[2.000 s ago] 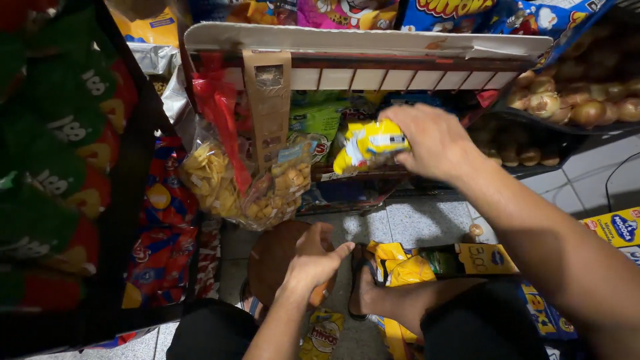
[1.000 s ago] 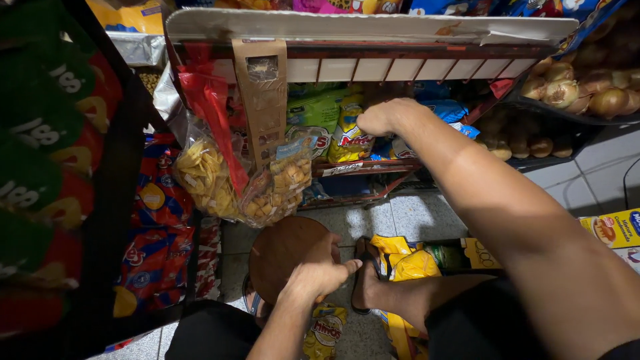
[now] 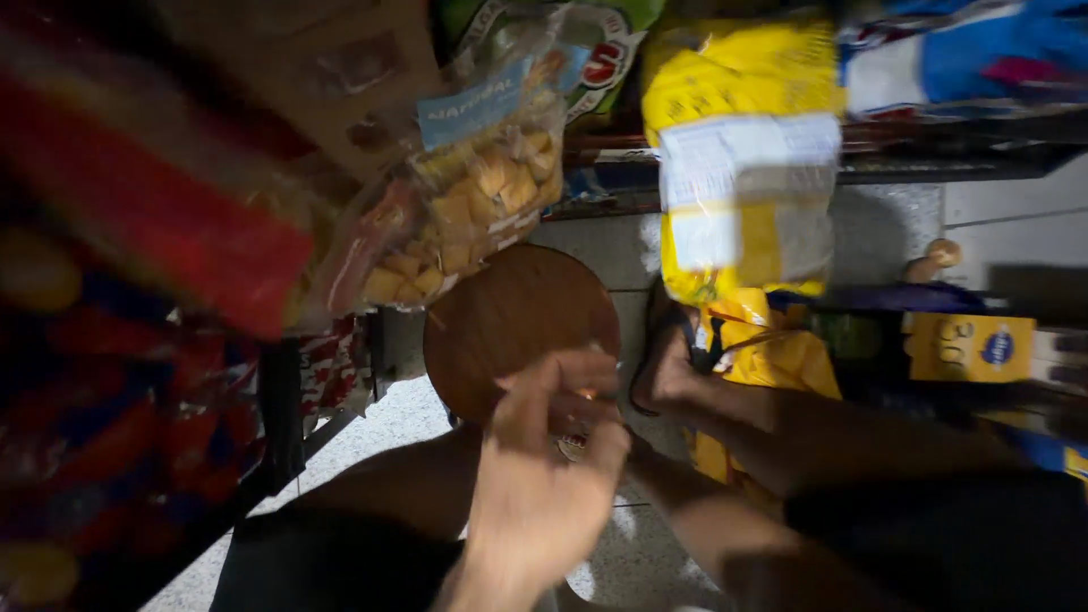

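Observation:
My left hand [image 3: 552,459] hovers in front of a round brown stool top [image 3: 523,327], its fingers loosely bent and thumb apart, holding nothing that I can see. From the lower right my right forearm [image 3: 705,518] reaches down to behind the left hand. The right hand itself is mostly hidden and blurred there, near a small part of a printed packet [image 3: 574,444]. Above my foot, a yellow plastic bag with a white label panel [image 3: 744,170] stands at the shelf edge. A clear bag of golden crunchy snacks [image 3: 476,212] hangs left of it.
Green [image 3: 595,59] and blue packets [image 3: 977,59] flank the yellow bag. Red and blue packets [image 3: 161,416] fill the left side. Yellow plastic packaging [image 3: 773,348] lies beside my sandalled foot [image 3: 671,365]. A yellow price card [image 3: 969,348] and an onion [image 3: 943,252] are at right.
My right hand has left the yellow bag, which it carried and set among the shelf packets, and has come down toward my left hand. The view has moved much closer.

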